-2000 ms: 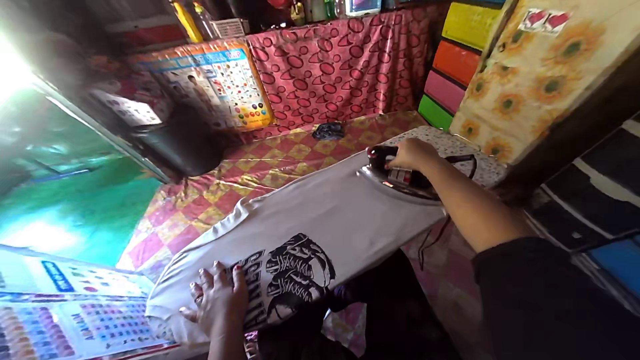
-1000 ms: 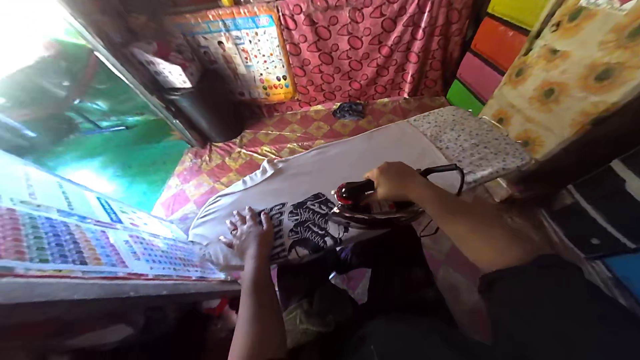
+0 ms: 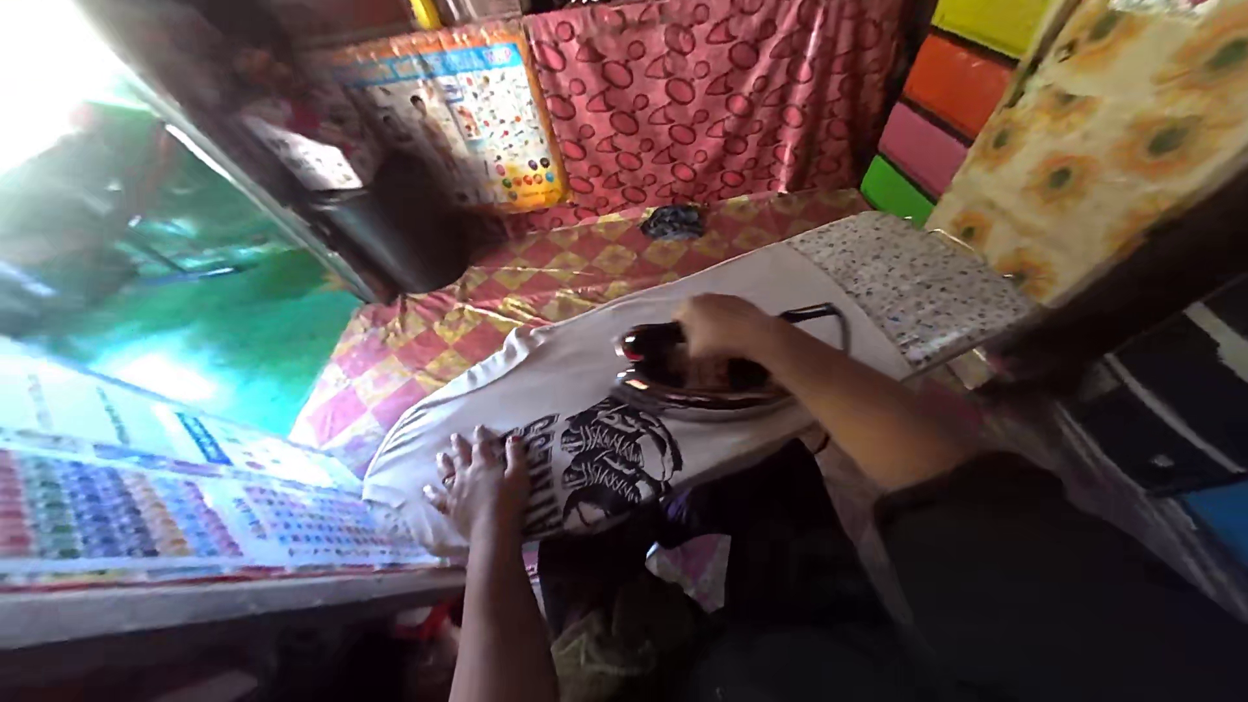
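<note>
A white T-shirt (image 3: 585, 361) with a black graphic print lies stretched over an ironing board (image 3: 907, 283), whose speckled cover shows at the right end. My right hand (image 3: 726, 327) grips the handle of a clothes iron (image 3: 702, 380). The iron rests on the shirt just above and right of the print, its cord rising at the handle's rear. Flat on the shirt, left of the print, lies my left hand (image 3: 480, 483) with its fingers spread. My right palm and part of the handle are hidden from view.
Beyond the board is a checkered floor covering (image 3: 575, 258) with a dark crumpled cloth (image 3: 673, 222). A black bin (image 3: 395, 234) stands back left, a chart-covered surface (image 3: 195, 497) lies near left. Colored drawers (image 3: 960, 83) and a sunflower curtain (image 3: 1092, 146) are at right.
Two seconds ago the iron was near the speckled end of the board; my right hand has moved it left toward the print. My left hand stays on the shirt beside the print.
</note>
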